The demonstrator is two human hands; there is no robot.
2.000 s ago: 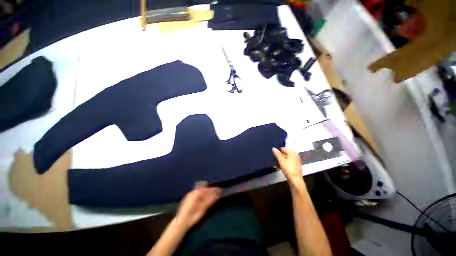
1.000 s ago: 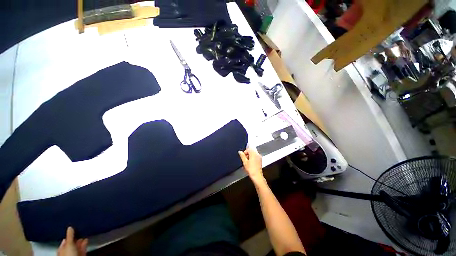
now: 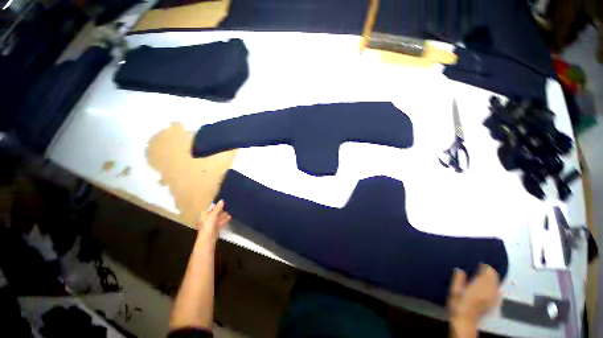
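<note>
The near stack of cut panels [image 3: 370, 237], dark navy cloth, lies along the table's near edge with its tab pointing away from me. My left hand [image 3: 213, 221] is at its left end, fingertips at the near edge; whether they grip the cloth is unclear. My right hand [image 3: 475, 290] is blurred over its right end, and its hold cannot be made out. The far stack of cut panels [image 3: 317, 129] lies beyond, tab pointing toward me. The two stacks lie apart.
Shears [image 3: 456, 142] lie right of the far stack, near a shiny black heap [image 3: 529, 142]. A folded dark bundle [image 3: 185, 68] lies far left. Brown board [image 3: 185, 165] shows at left. A grey plate [image 3: 535, 310] and clipboard [image 3: 547, 244] are at right. A mottled bar [image 3: 397, 44] lies beyond.
The view has swung left. My left hand has moved from the near stack's middle to its left end. My right hand remains around the right end and is now blurred over the cloth.
</note>
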